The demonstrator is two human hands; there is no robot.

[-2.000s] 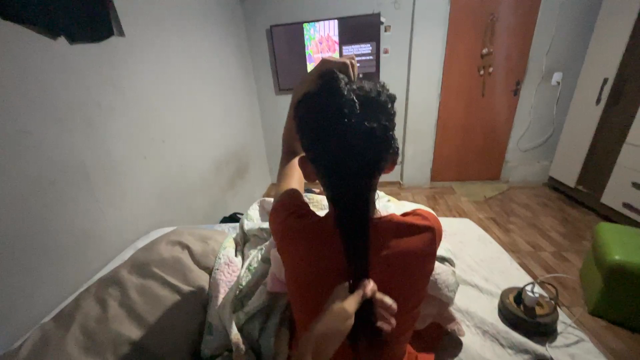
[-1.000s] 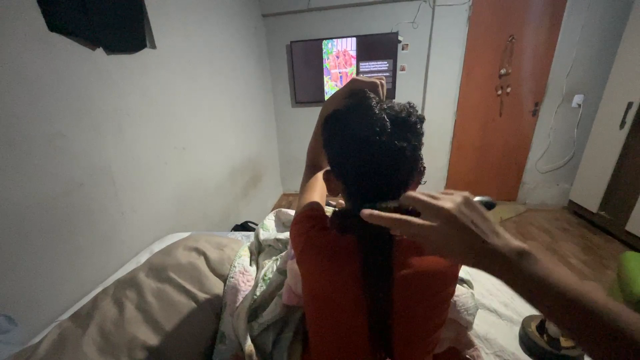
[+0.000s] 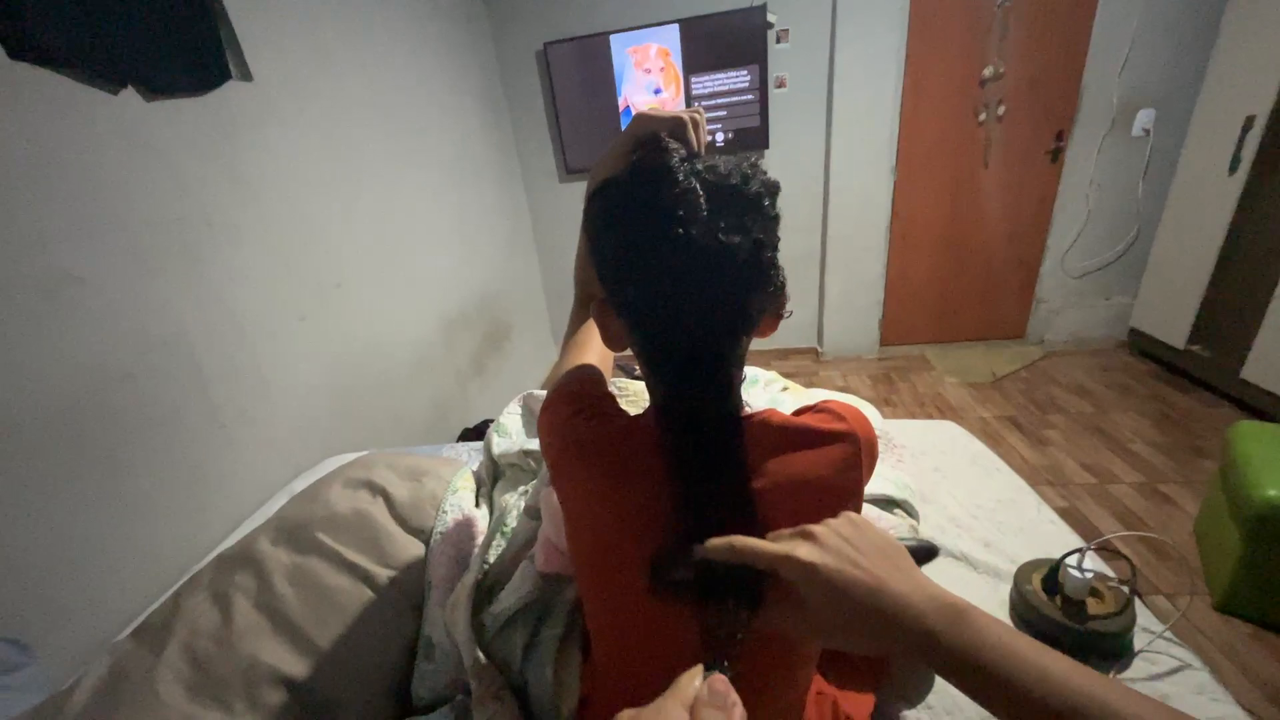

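Observation:
A person in a red shirt [image 3: 620, 520] sits with their back to me, one hand [image 3: 665, 125] on top of their head. Their long dark hair [image 3: 700, 440] hangs down the middle of the back. My right hand [image 3: 840, 580] is closed on a dark-handled hairbrush [image 3: 920, 550], whose handle end sticks out on the right; its head lies blurred against the lower hair. At the bottom edge, my left hand [image 3: 690, 700] pinches the lower end of the hair between thumb and finger, mostly cut off by the frame.
Around the person lie a patterned blanket [image 3: 500, 540] and a brown cover [image 3: 300, 560] on the bed. A round box-like object with a charger and cables [image 3: 1070, 610] rests at the mattress's right side. Beyond are a green stool [image 3: 1245, 510], a wall television [image 3: 580, 100] and a wooden door [image 3: 980, 200].
My right hand has moved down from the nape to the lower hair. My left hand, out of view one second ago, shows at the bottom edge. The television picture has changed.

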